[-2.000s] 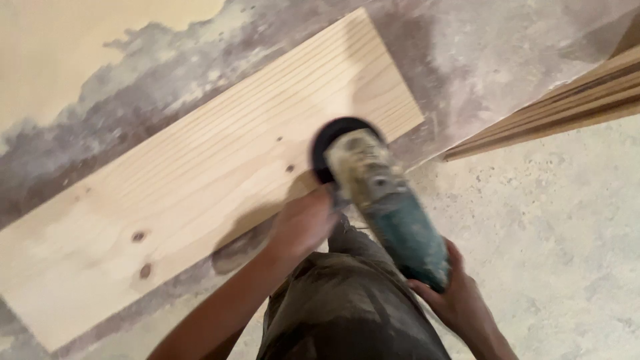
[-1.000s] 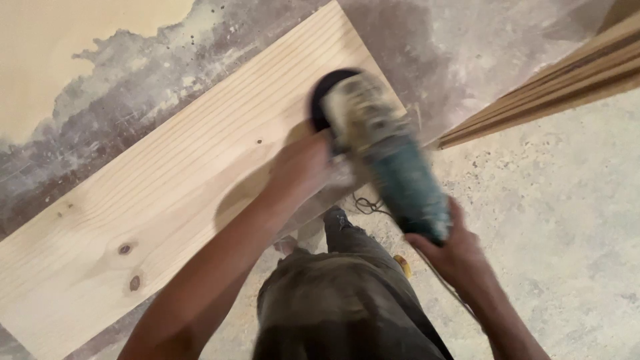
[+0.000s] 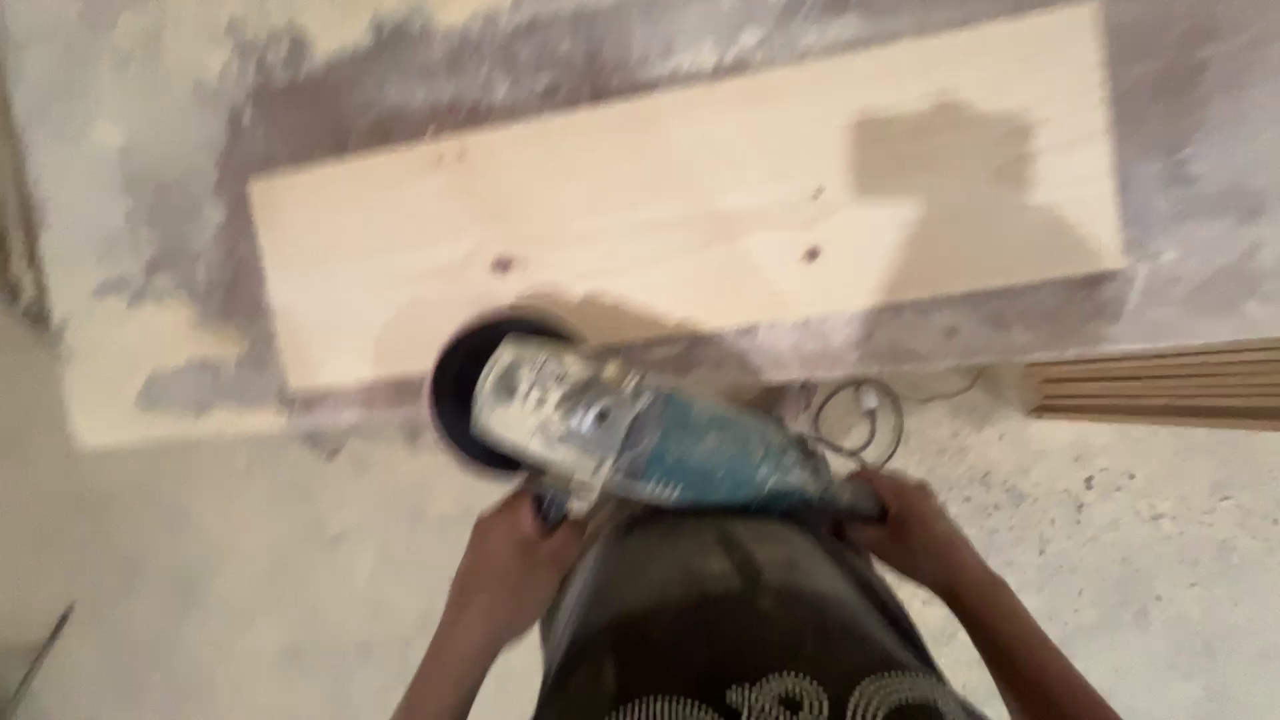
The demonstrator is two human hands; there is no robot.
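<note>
A teal angle grinder or polisher [image 3: 700, 450] with a metal gear head and a round dark disc [image 3: 470, 390] spans the middle of the view, in front of my body. My left hand [image 3: 525, 555] grips its side handle close to the head. Around the rear end of the tool's body my right hand [image 3: 905, 520] is closed. The disc is by the near edge of a pale pine board [image 3: 650, 220], towards its left end; whether it touches the wood cannot be told. Dark knots show in the board, and shadows fall on its right part.
Beneath the board lies a stained, paint-marked surface [image 3: 560, 60]. A stack of thin wooden strips [image 3: 1160, 385] is at the right. A looped cable [image 3: 860, 420] lies on the speckled floor [image 3: 1080, 560] nearby. At the lower left is a thin dark rod [image 3: 45, 645].
The tool, held in both hands, has gone from the board's right part to its near edge by the left end, and it now points left. The view has turned and shifted.
</note>
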